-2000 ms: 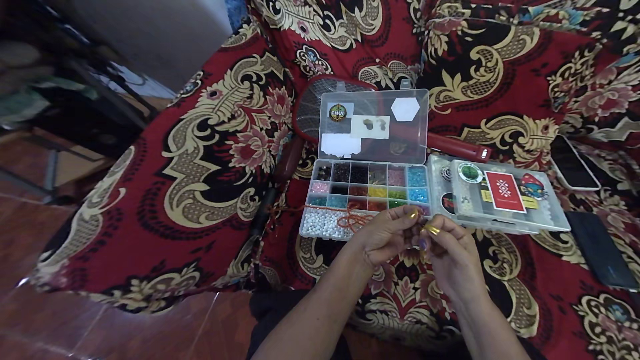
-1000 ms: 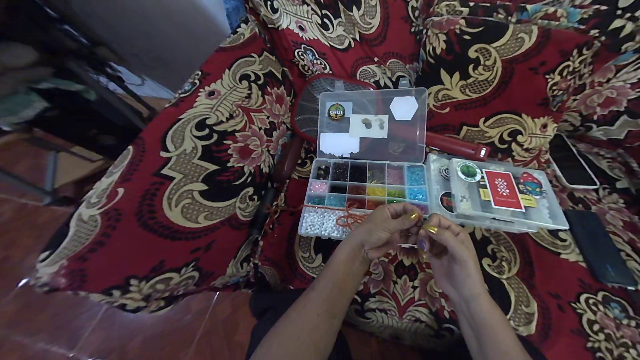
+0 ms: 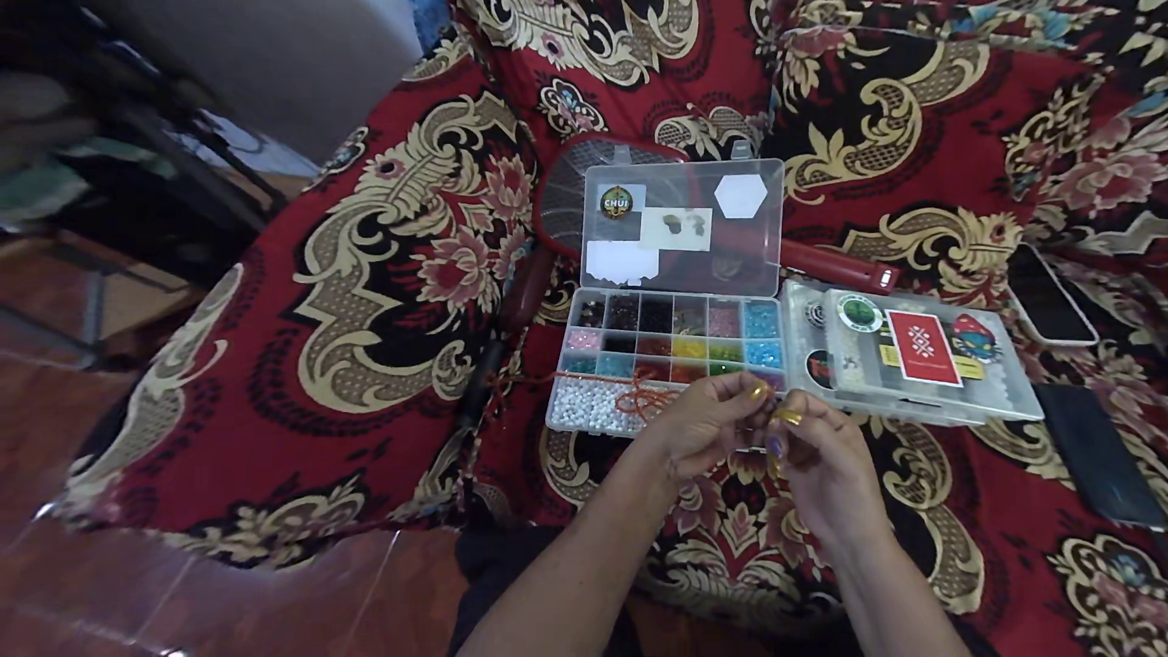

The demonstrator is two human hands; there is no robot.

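My left hand [image 3: 716,420] and my right hand [image 3: 817,447] are close together in front of the lower right corner of an open clear plastic bead organizer [image 3: 675,328]. Thumb and fingertips of each hand are pinched together; whatever lies between them is too small and hidden to tell. The organizer's compartments hold beads in several colours, with white beads [image 3: 593,406] in the long front compartment. An orange-red cord [image 3: 643,397] lies looped over the white beads and trails left onto the sofa cover. The raised lid [image 3: 680,265] bears stickers and paper pieces.
Closed clear plastic cases [image 3: 995,401] with stickers and a red card [image 3: 923,347] are right of the organizer. Farther right lie a phone with a light case [image 3: 1049,297] and a dark flat object [image 3: 1100,452]. A red electric swatter [image 3: 830,265] rests behind on the patterned sofa cover [image 3: 365,365].
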